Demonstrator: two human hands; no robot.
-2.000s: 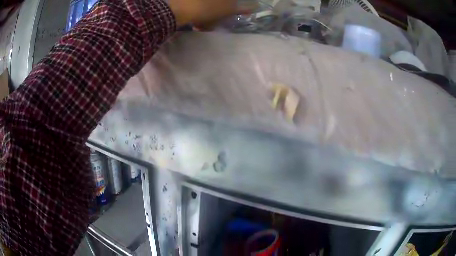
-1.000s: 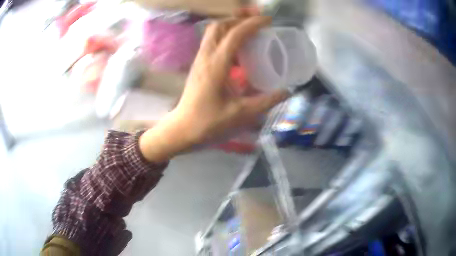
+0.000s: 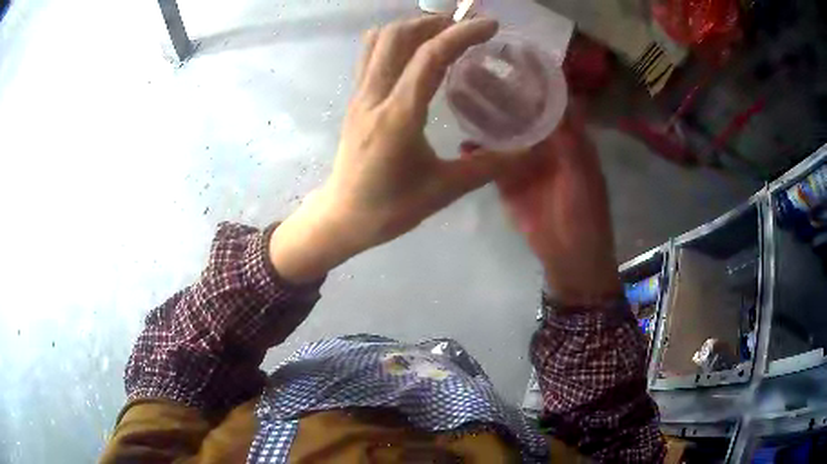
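A clear, milky plastic cup [image 3: 504, 91] is held up in front of me, its round end facing the camera. My left hand [image 3: 399, 136] is around its left side, the thumb below and fingers above at the rim. My right hand [image 3: 567, 199] is behind and below the cup at its right, blurred; its fingers are mostly hidden by the cup. Whether the right hand also grips the cup is unclear.
Speckled grey floor [image 3: 381, 299] lies below. Grey metal shelving [image 3: 762, 299] with cartons and blue items stands at the right. A red bag [image 3: 703, 27] and a carton [image 3: 635, 45] are at the upper right. A checked apron [image 3: 381, 376] covers my lap.
The view has swung from the bench to the floor and my lap. The cup in my left hand has turned end-on to the camera, and my right hand has come into view beside it.
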